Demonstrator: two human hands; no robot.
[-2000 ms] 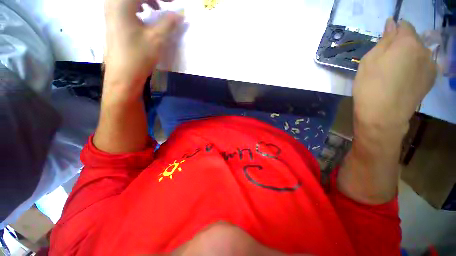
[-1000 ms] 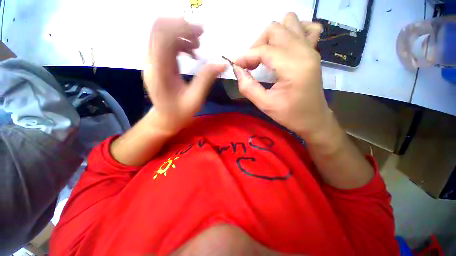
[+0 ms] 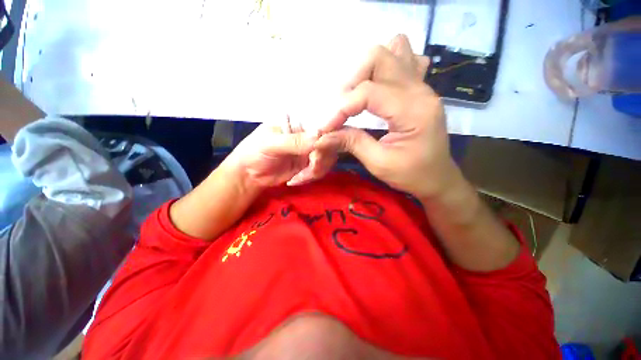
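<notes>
My left hand and my right hand meet at the fingertips in front of the red shirt, at the table's near edge. My right thumb and index finger are pinched together against the left thumb and fingers. The small dark flex piece between them is hidden or too small to make out now. A black phone middle frame lies on the white table beyond my right hand, which covers part of its left edge. A thin orange flex cable lies slanted across its dark end.
Loose yellow flex bits lie on the white tabletop at the far edge of view. A clear plastic container stands at the right, beside something blue. Cardboard boxes are under the table. A person's grey-clothed leg is at the left.
My left hand has moved down and right to meet my right fingertips, which held a small dark strip one second ago. Earlier, my right hand was over the frame.
</notes>
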